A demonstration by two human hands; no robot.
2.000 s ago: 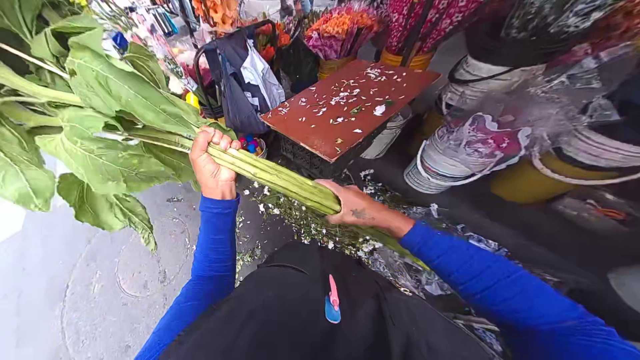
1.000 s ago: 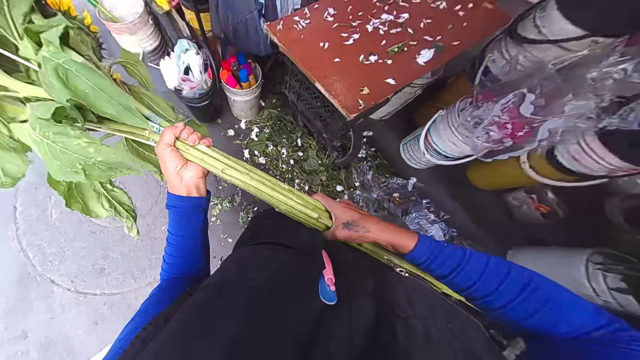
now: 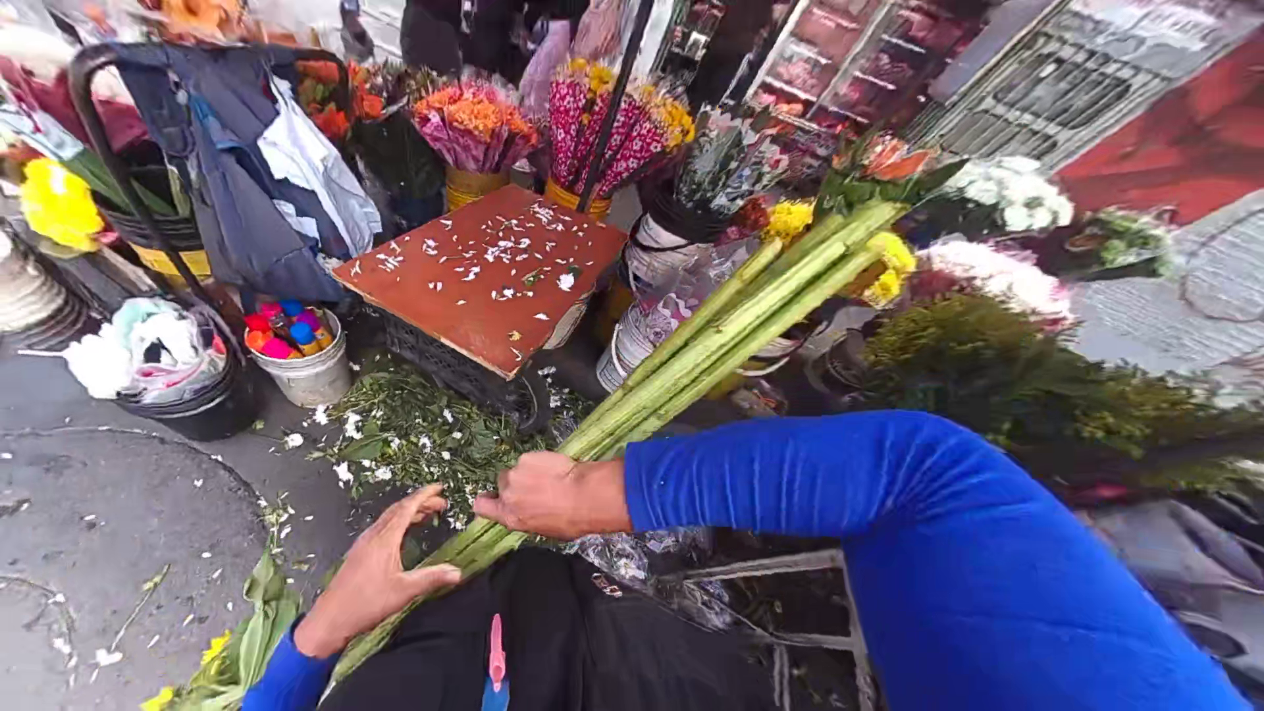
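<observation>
A bundle of long, thick green flower stems runs slantwise from lower left to upper right, its bare stems pointing up and away. My right hand is closed around its middle. Lower down, my left hand is spread, with its thumb against or just over the stems and its fingers apart. Large leaves and bits of yellow petals show at the bottom left, below my left forearm; most of the flower end is out of view.
A reddish-brown board strewn with white petals rests on a black crate. Green clippings lie on the ground before it. A white bucket holds colourful items; beside it stands a black bucket with plastic bags. Bunched flowers stand behind.
The stems have swung round from pointing down right to pointing up right, and the leafy end has dropped to the bottom left. My left hand has loosened its grip. The view has shifted.
</observation>
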